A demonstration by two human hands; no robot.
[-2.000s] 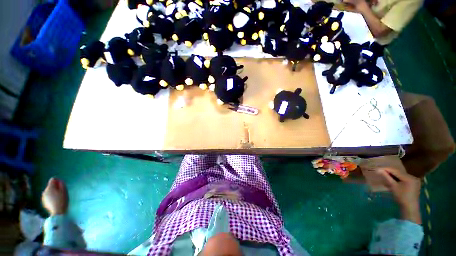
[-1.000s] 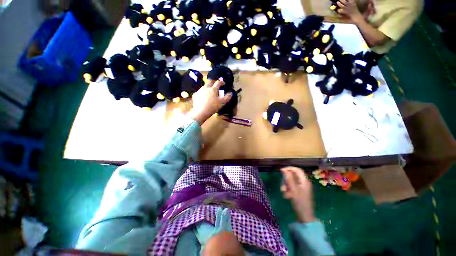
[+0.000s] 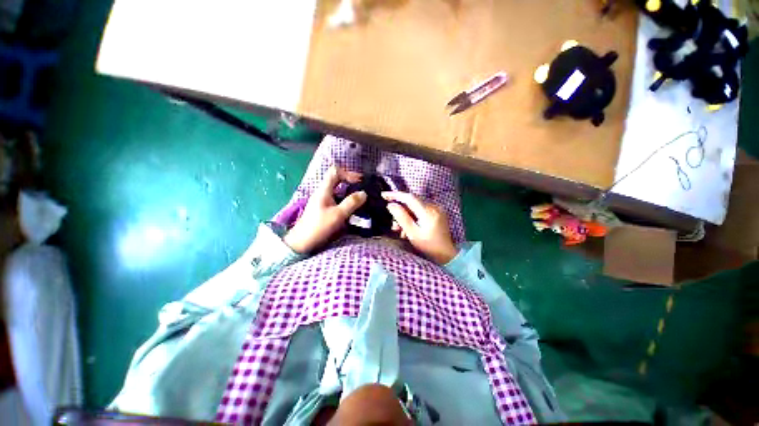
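A black plush toy (image 3: 370, 206) with a small white label is held over my lap, above the purple-white checked apron (image 3: 349, 274). My left hand (image 3: 320, 215) grips it from the left, thumb on top. My right hand (image 3: 423, 225) is at its right side, fingertips bent against it; a needle cannot be made out. Thread snips (image 3: 477, 92) with dark blades and a pale pink handle lie on the cardboard mat (image 3: 391, 75). Another black plush toy (image 3: 580, 84) with a white label lies on the mat at right.
The table's front edge (image 3: 466, 158) is just beyond my hands. More black toys (image 3: 699, 52) are heaped at the upper right. A loose thread (image 3: 684, 158) lies on the white tabletop. A colourful soft item (image 3: 568, 225) hangs at the front edge, near an open carton (image 3: 639, 255).
My left hand has brought a black toy from the table to my lap. My right hand has come in to meet it. The view has tilted down, so most of the heaped toys have left the picture.
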